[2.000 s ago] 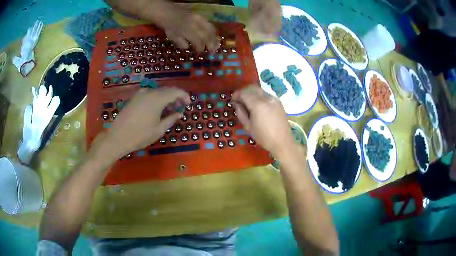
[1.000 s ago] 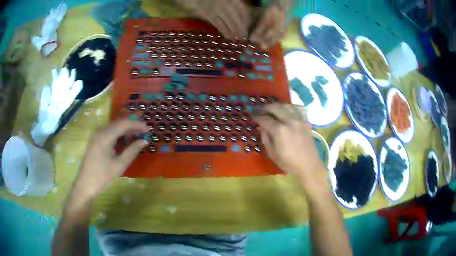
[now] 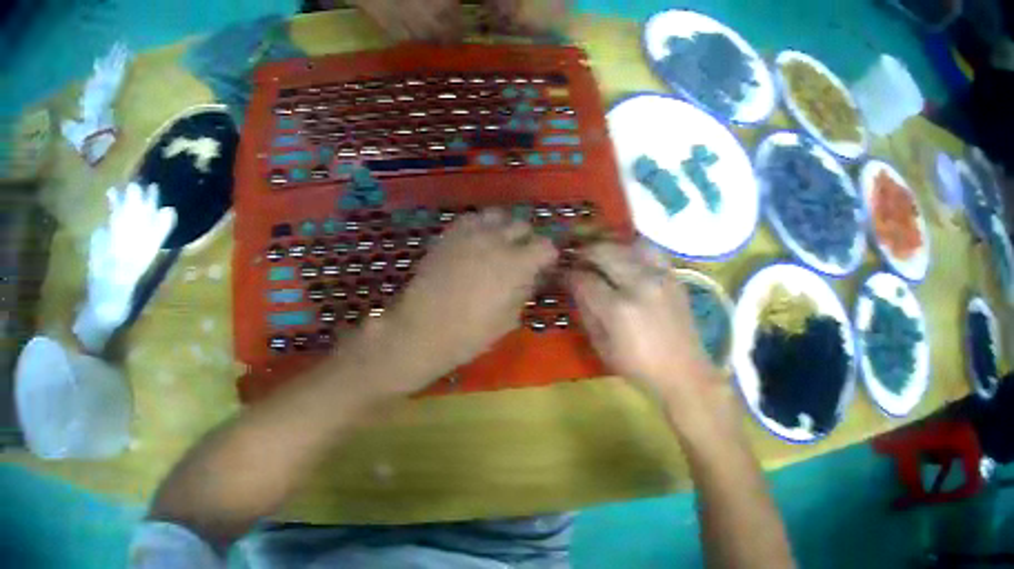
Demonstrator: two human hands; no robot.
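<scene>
The orange-red keyboard tray (image 3: 311,372) lies in front of me, with two layouts of round, shiny-rimmed key pieces and teal and blue-grey pieces in its slots. A small heap of teal pieces (image 3: 361,188) lies between the layouts. My left hand (image 3: 480,280) is over the right part of the lower layout, palm down. My right hand (image 3: 625,298) is beside it at the tray's right edge. The fingertips of both hands are close together and blurred, so whether they hold a piece cannot be told.
White blue-rimmed plates (image 3: 728,228) of coloured pieces stand to the right. A dish of black pieces (image 3: 184,183), white gloves (image 3: 128,250) and a white cup (image 3: 69,400) are at left. Another person's hands (image 3: 428,17) are at the tray's far edge. A red stool (image 3: 928,456) is at lower right.
My left hand has moved from the lower layout's left side across to its right side, near my right hand. The other person's hands have drawn back to the far edge.
</scene>
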